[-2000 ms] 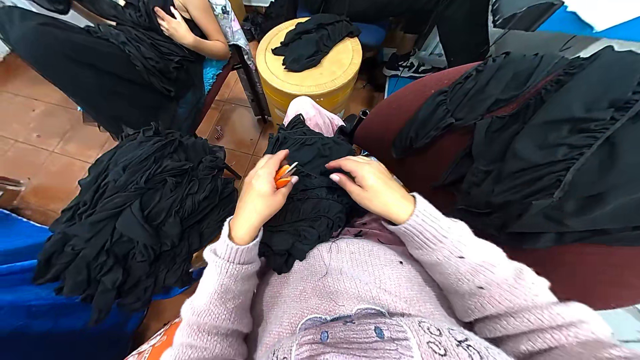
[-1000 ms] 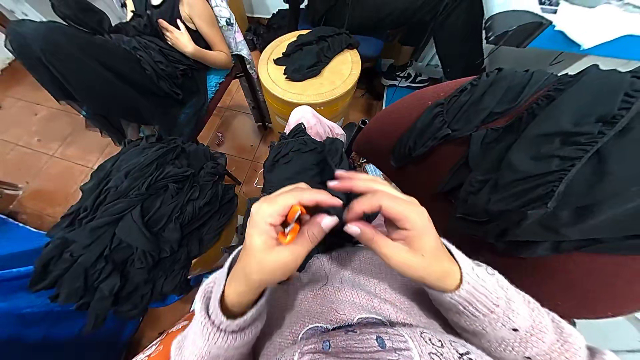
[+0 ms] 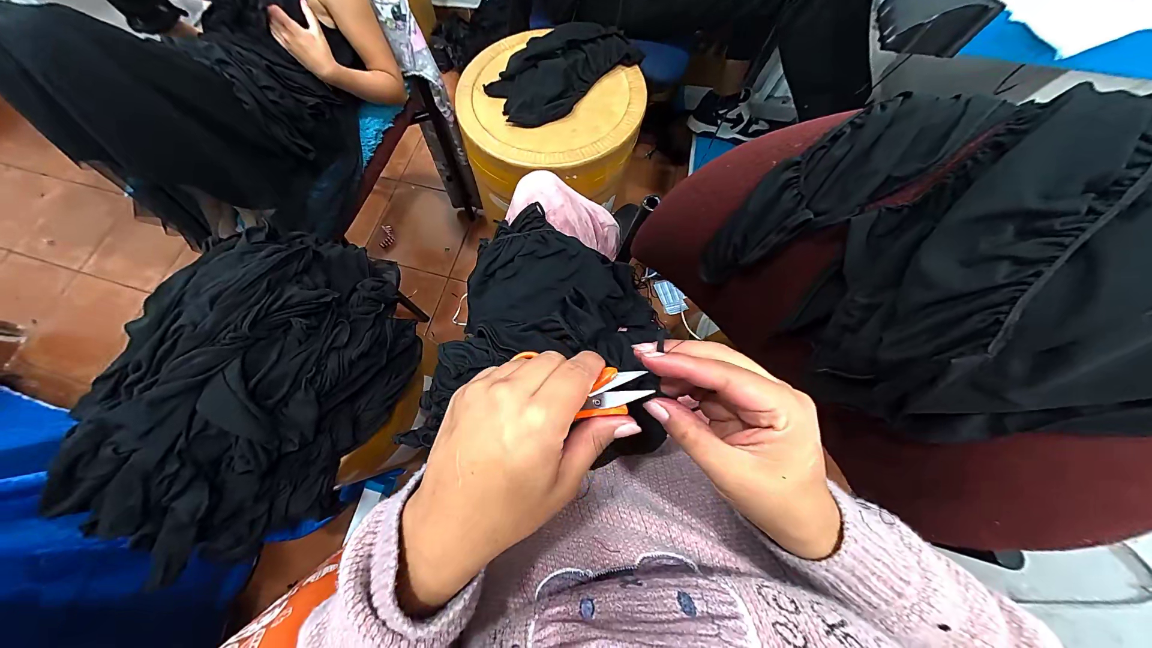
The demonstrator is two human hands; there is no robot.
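Observation:
Orange-handled thread snips (image 3: 612, 396) are in my left hand (image 3: 513, 450), their two pointed blades apart and aimed at my right hand (image 3: 747, 432). The thumb and index finger of my right hand pinch a bit of black material just beyond the blade tips; whether it is a thread or a fabric edge I cannot tell. A gathered black garment (image 3: 558, 288) lies over my lap beneath both hands, partly hidden by them.
A large pile of black garments (image 3: 234, 378) is at the left by blue cloth. Ahead, a round yellow drum (image 3: 549, 144) carries black fabric. At right, black garments (image 3: 981, 261) drape a maroon chair (image 3: 972, 486). Another person sits at upper left, a hand (image 3: 301, 40) on black fabric.
The snips have turned so that their blades show, spread, toward my right hand. Two seconds ago my hands were farther apart over the garment; now their fingertips are close together.

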